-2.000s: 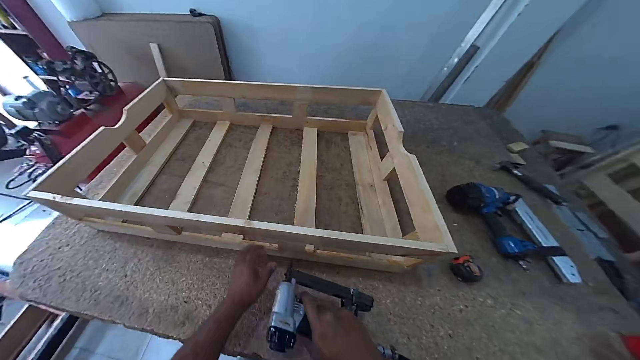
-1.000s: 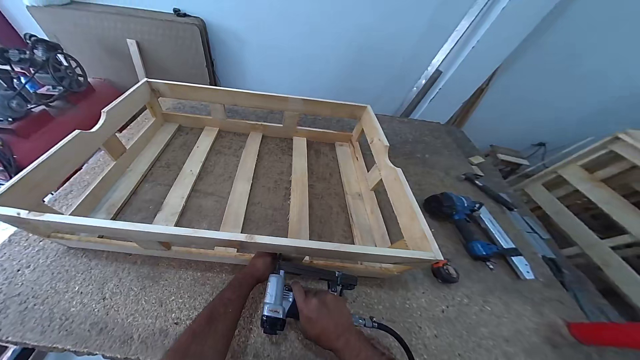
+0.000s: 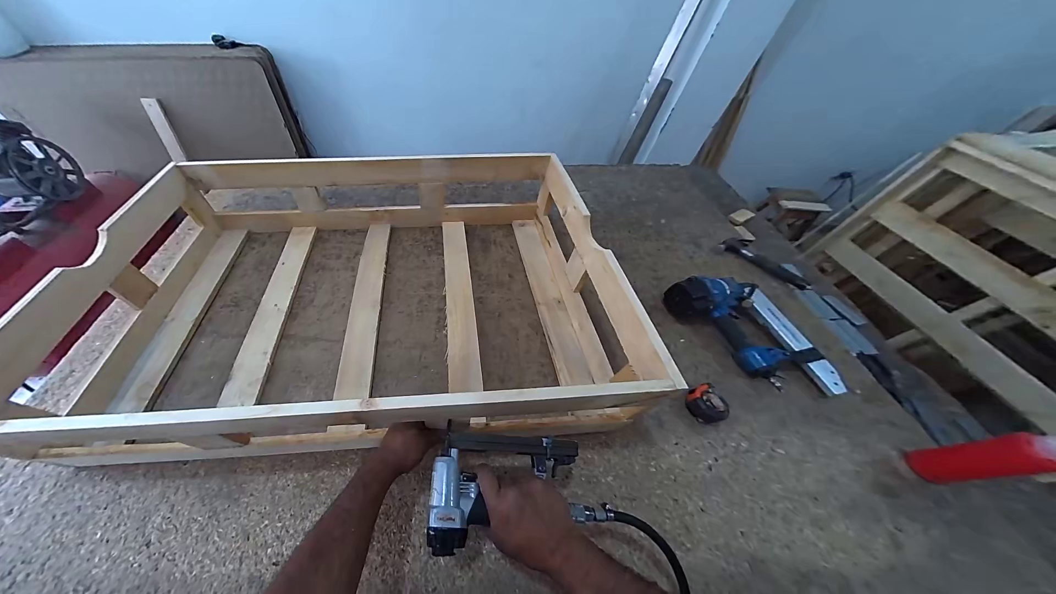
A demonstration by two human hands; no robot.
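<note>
A slatted wooden bed frame [image 3: 363,406] with raised side rails lies on the workbench. My right hand [image 3: 528,516] grips the handle of a pneumatic stapler [image 3: 448,495], whose black nose and magazine point at the near rail. An air hose [image 3: 652,532] runs from its handle to the lower right. My left hand [image 3: 406,446] is at the near rail, just left of the stapler's nose; its fingertips are partly hidden under the top board, so its hold cannot be made out.
On the bench [image 3: 792,487], right of the frame, lie a tape measure [image 3: 707,403], a blue and black nail gun [image 3: 742,326] and a hammer [image 3: 767,264]. A red object [image 3: 982,457] juts in at the right. Slatted wooden frames [image 3: 949,264] stand beyond, and a red compressor tank [image 3: 91,214] is at the left.
The stapler in my right hand has come up against the near rail and turned more upright. My left hand has moved in to the rail. The view has shifted, and a red object has appeared at right.
</note>
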